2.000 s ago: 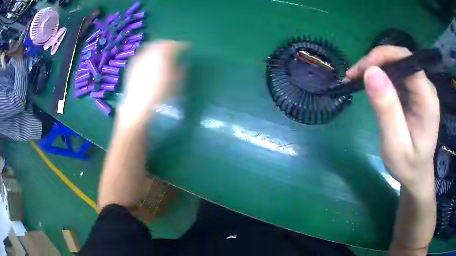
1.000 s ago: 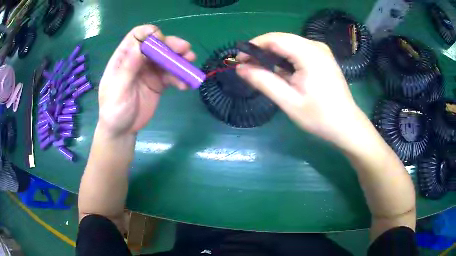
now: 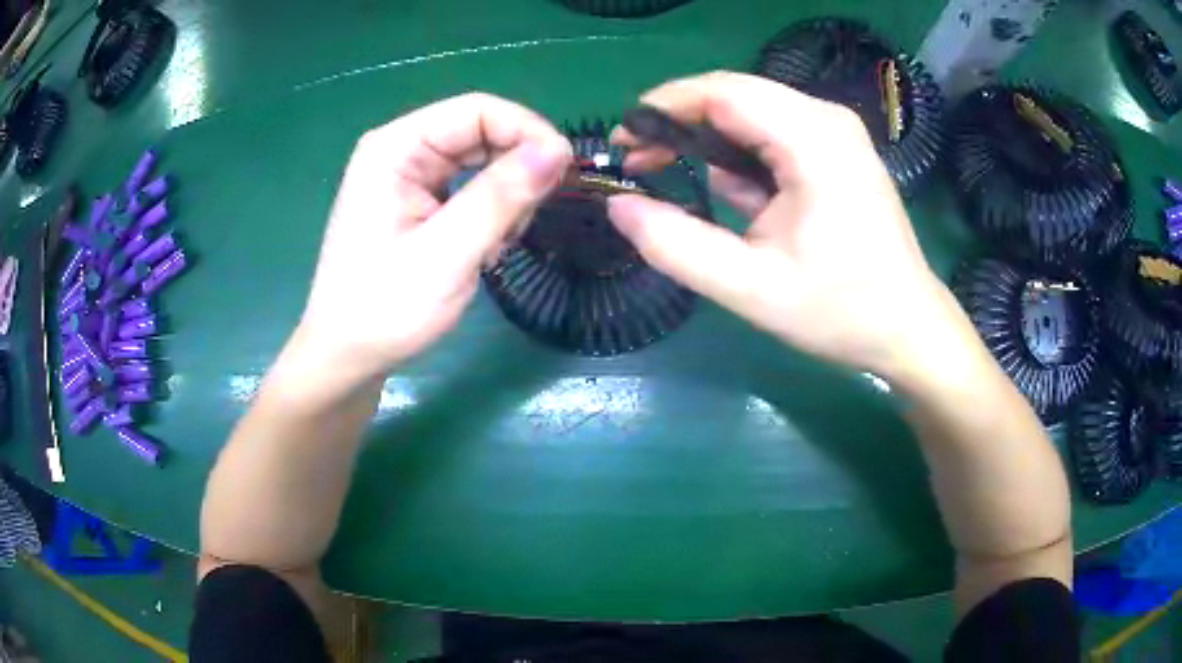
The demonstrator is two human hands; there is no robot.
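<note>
A black ribbed fan housing (image 3: 590, 304) lies on the bench in front of me, its upper part partly behind my hands. My left hand (image 3: 434, 227) is over its left side, thumb and fingertips pinching a thin red lead (image 3: 579, 163). No purple battery shows in this hand; its palm is hidden. A tiny pale connector (image 3: 603, 161) sits between the two hands. A yellowish circuit board strip (image 3: 607, 184) shows just below it. My right hand (image 3: 778, 194) holds a dark slim tool (image 3: 674, 132) above the housing's right side, thumb and fingers apart near the connector.
A heap of purple batteries (image 3: 119, 304) lies at the left beside a long dark strip (image 3: 49, 350). Black ribbed housings (image 3: 1037, 168) are grouped at the right; more lie at the far left. A grey metal upright (image 3: 992, 39) stands at the far right.
The view has shifted slightly. My left hand has turned over and come in to the right, so the purple battery it held is out of sight. A pale connector now shows between my hands.
</note>
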